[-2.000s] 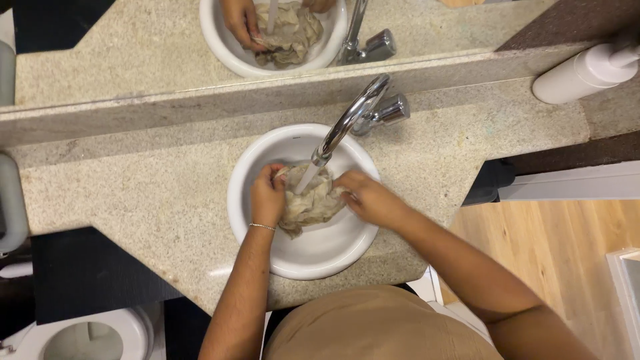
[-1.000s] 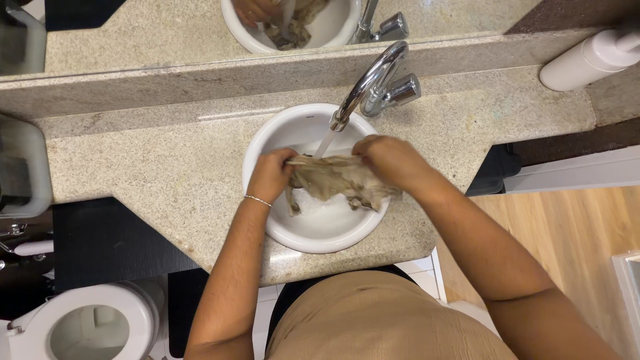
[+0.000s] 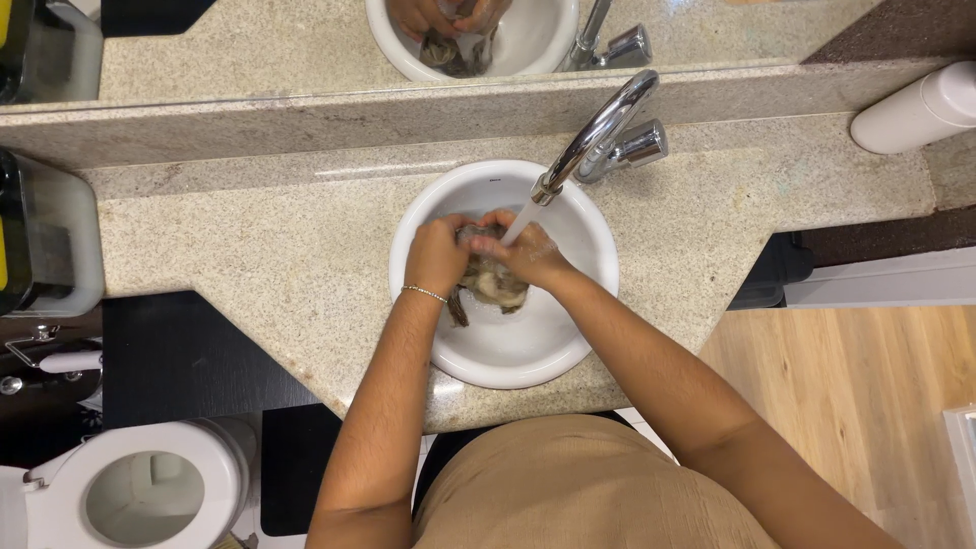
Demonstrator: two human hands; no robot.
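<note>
Water runs from a curved chrome faucet [image 3: 602,133] into a round white sink basin [image 3: 526,366]. Inside the basin, a wet, greyish-beige cloth [image 3: 494,284] is bunched up, its lower folds hanging below my hands. My left hand [image 3: 438,255], with a beaded bracelet at the wrist, grips the cloth's upper part from the left. My right hand [image 3: 530,252] grips the same part from the right, close against the left one, and the stream falls over its fingers. The fingers partly hide the gathered upper cloth.
A faucet knob [image 3: 640,143] stands right of the spout. The speckled stone counter [image 3: 267,252] carries a clear-sided container [image 3: 65,236] at left and a white cylindrical bottle [image 3: 919,108] at right. A mirror runs along the back. A toilet [image 3: 145,488] is at lower left.
My hands have come together from their spread positions. The cloth, stretched between them one second ago, is now bunched beneath the water stream.
</note>
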